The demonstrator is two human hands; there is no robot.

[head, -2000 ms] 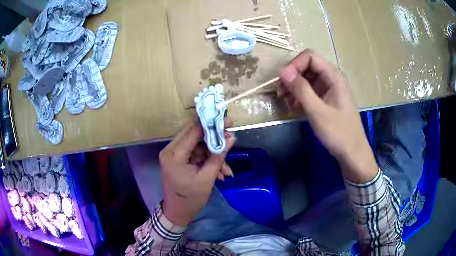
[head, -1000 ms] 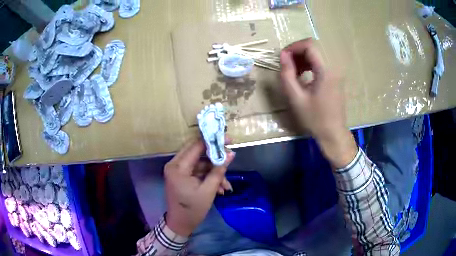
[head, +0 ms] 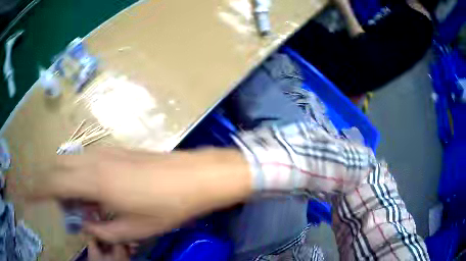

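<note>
My right hand [head: 117, 188] is strongly blurred and stretches across the lower left over the table edge. Whether it holds anything cannot be told. Fingers of my left hand [head: 110, 251] show just below it at the bottom edge; the rest is hidden or cut off. A small part of a grey-white piece [head: 73, 222] shows by the fingers; which hand has it is unclear. Thin wooden swabs [head: 87, 133] lie fanned on the table beside a white dish [head: 71, 148] that is partly covered by my right hand.
Grey-white pieces [head: 23, 242] lie at the lower left. A packet [head: 79, 61] and small white bottle [head: 50, 84] stand near the table's far edge. A blue crate [head: 340, 104] holds grey pieces. A person in dark clothes [head: 357, 56] is at the upper right.
The view has swung right, so the swabs and pile now appear farther left. My right hand has moved across in front of my left hand and the foot-shaped piece, largely hiding both.
</note>
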